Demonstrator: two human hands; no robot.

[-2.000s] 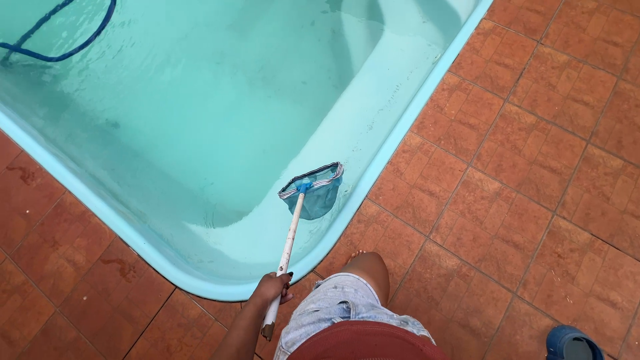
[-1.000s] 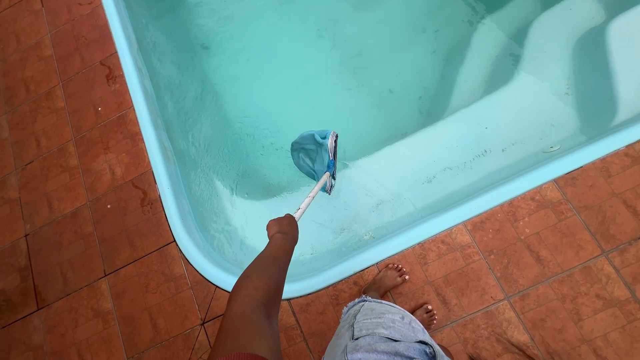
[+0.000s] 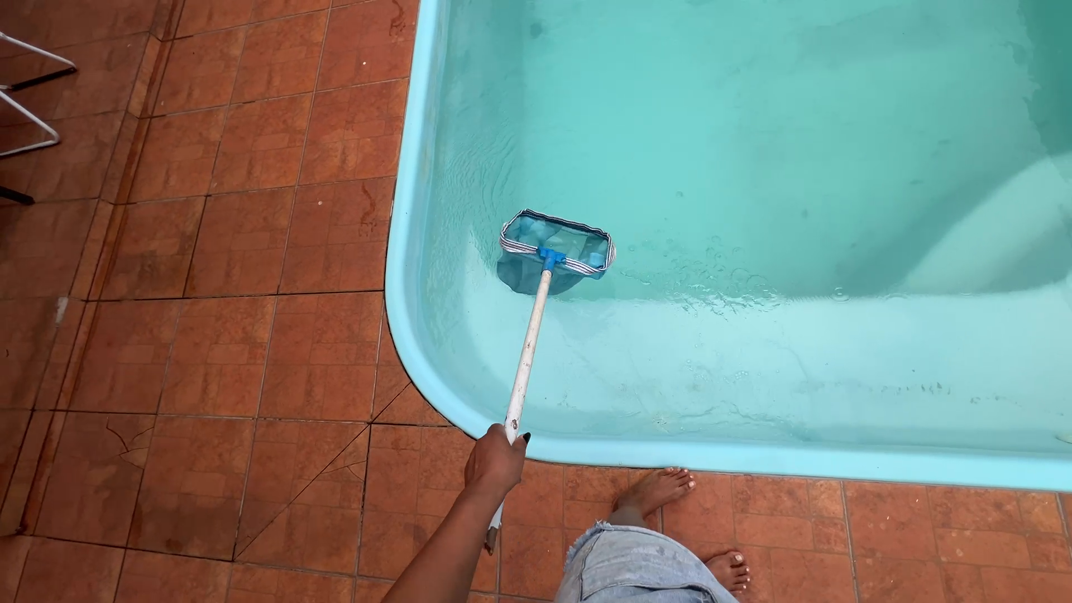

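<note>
My left hand [image 3: 496, 462] is closed around the white pole [image 3: 526, 360] of a pool skimmer net, near the pole's lower end. The blue mesh net [image 3: 554, 251], with a striped band on its rim and a blue plastic joint, is at the far end of the pole, over the corner of the pool [image 3: 712, 201]. Whether the mesh touches the water I cannot tell. Ripples show on the water to the right of the net. My right hand is out of view.
The light blue pool rim [image 3: 754, 459] curves round just ahead of my bare feet [image 3: 657, 490]. Reddish-brown tiles [image 3: 226, 352] surround it. White metal legs [image 3: 33, 126], apparently of furniture, stand at the upper left.
The net has turned over from its earlier tilt, its frame now facing more upward, and the pole's lower end shows again. The view has swung to the left along the pool.
</note>
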